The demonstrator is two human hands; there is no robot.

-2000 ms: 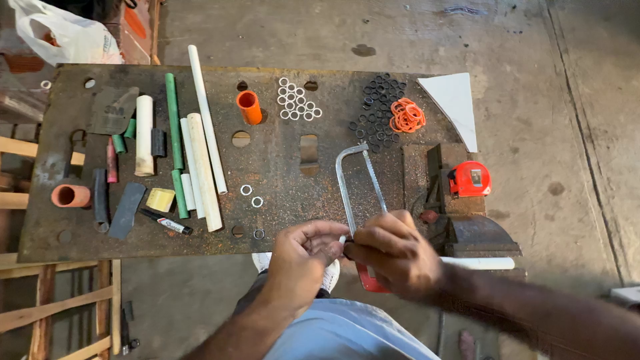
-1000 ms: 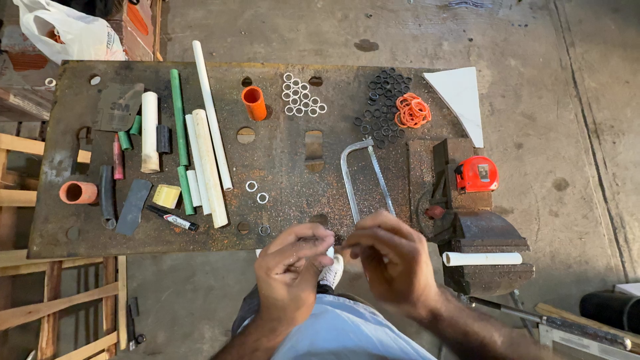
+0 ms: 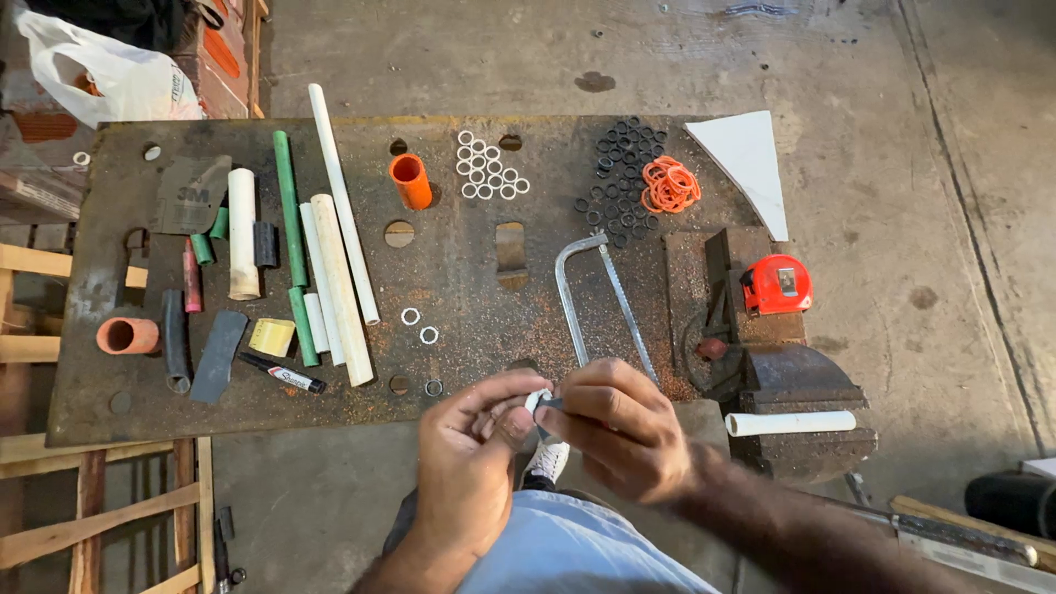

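Note:
My left hand (image 3: pixel 478 450) pinches a small white plastic ring (image 3: pixel 536 402) between thumb and fingers, off the table's near edge. Against that ring, my right hand (image 3: pixel 623 429) presses a small dark grey piece, which looks like folded sandpaper (image 3: pixel 549 406). Just beyond the right hand lies a hacksaw (image 3: pixel 568 297), its handle hidden by the hand. Two loose white rings (image 3: pixel 420 326) rest on the metal table to the left, with a greyish ring (image 3: pixel 433 388) nearer me. Farther back are a cluster of white rings (image 3: pixel 492 169), black rings (image 3: pixel 623 186) and orange rings (image 3: pixel 670 185).
White pipes (image 3: pixel 342 289), green pipes (image 3: pixel 290 210), an orange tube (image 3: pixel 411 181), a black marker (image 3: pixel 282 373) and abrasive sheets (image 3: pixel 219 356) lie on the table's left half. At right, a bench vise (image 3: pixel 800 379) bears a red tape measure (image 3: pixel 777 285) and holds a white pipe (image 3: pixel 792 423).
My hands were slightly apart one second ago and now meet at the white ring. The hacksaw and the things on the table have stayed put.

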